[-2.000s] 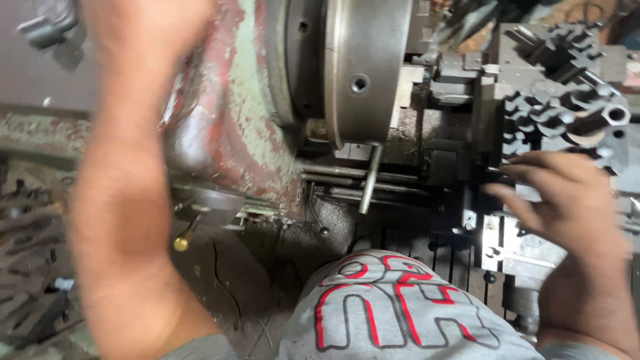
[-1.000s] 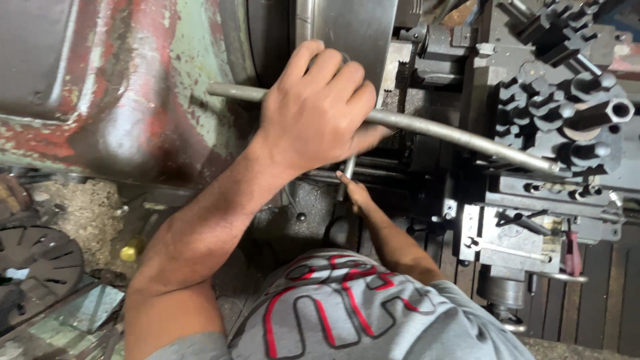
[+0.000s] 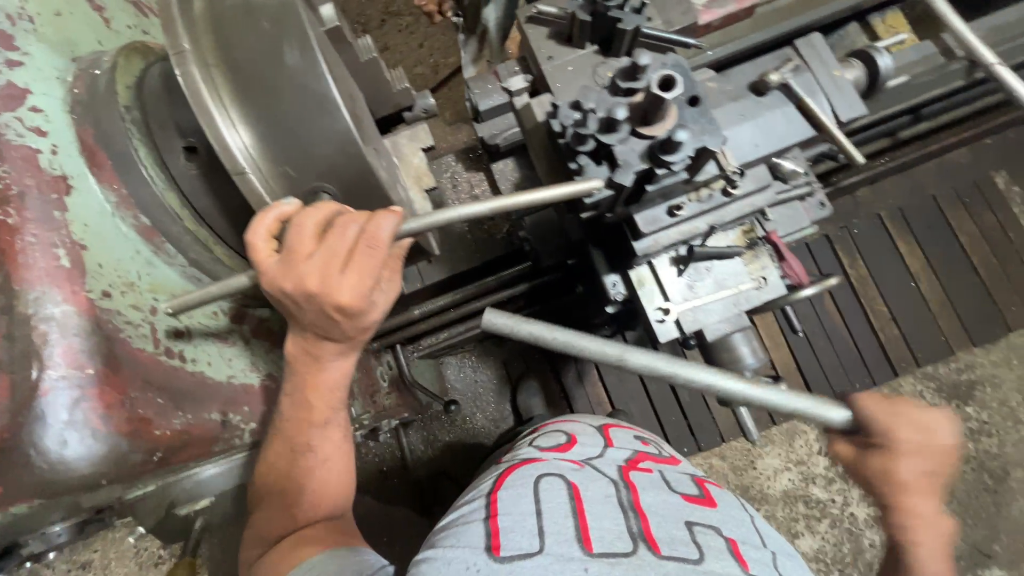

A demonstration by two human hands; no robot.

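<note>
My left hand (image 3: 328,268) is closed around a metal bar (image 3: 504,202) held across the front of the large lathe chuck (image 3: 280,104). One end of the bar lies over the painted headstock (image 3: 120,336), the other reaches the tool post (image 3: 632,152). At the lower right my right hand (image 3: 900,448), blurred, grips the end of a thicker metal pipe (image 3: 664,364). That pipe slants up and left, its free end below the bar and apart from it. Whether the bar sits in a chuck socket is hidden by my left hand.
The lathe carriage and cross slide (image 3: 696,296) stand right of the chuck, with a handwheel (image 3: 800,294) jutting out. Beyond is the tailstock (image 3: 824,80). A lever with a ball knob (image 3: 450,406) sticks out below the bed. Wooden slats (image 3: 904,264) lie on the floor.
My right hand has moved from beside the chuck out to the lower right, and a thick pipe is now in it. My left hand still holds the bar. The view has turned.
</note>
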